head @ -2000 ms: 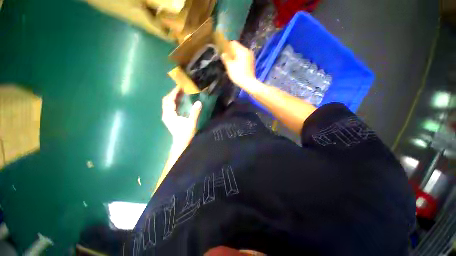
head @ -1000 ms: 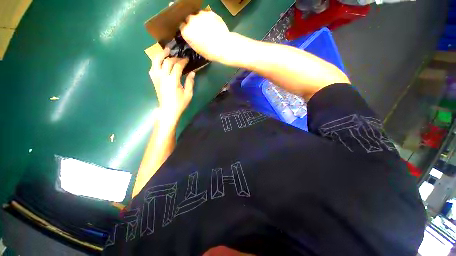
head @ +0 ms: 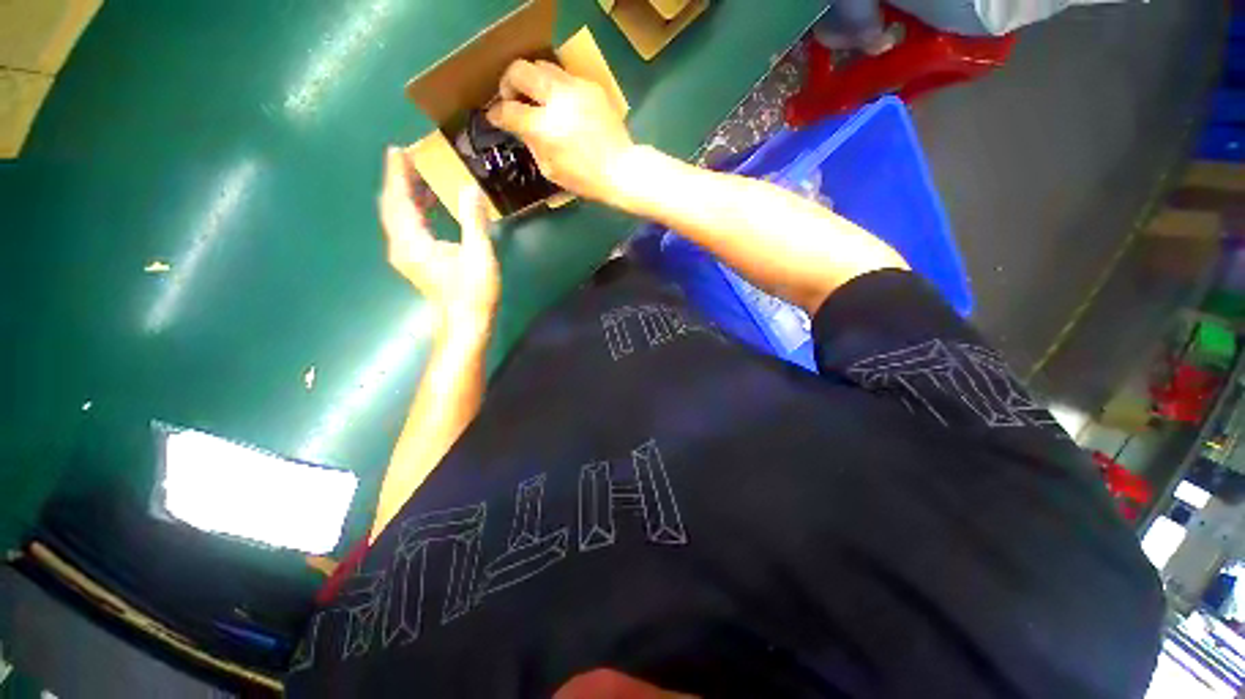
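Observation:
An open brown carton [head: 471, 75] stands on the green bench at the upper middle, its lid flap up and side flaps spread. A dark, glossy item [head: 503, 161] lies inside it. My right hand [head: 557, 126] reaches over the carton, its fingers bent at the dark item's upper edge; whether they grip it cannot be told. My left hand [head: 444, 253] is at the carton's left side flap, thumb and fingers apart around it, with no clear grip visible.
A blue bin [head: 894, 205] with clear plastic parts stands right of the bench [head: 205, 355], partly behind my right arm. Another open carton [head: 655, 21] is at the top edge. A red stool [head: 888, 62] and part of a person are beyond. A white sheet [head: 253, 489] lies lower left.
Since the last earlier frame, my left hand has moved off the dark item to the left flap and opened. My right hand has shifted slightly down. More of the carton's inside shows.

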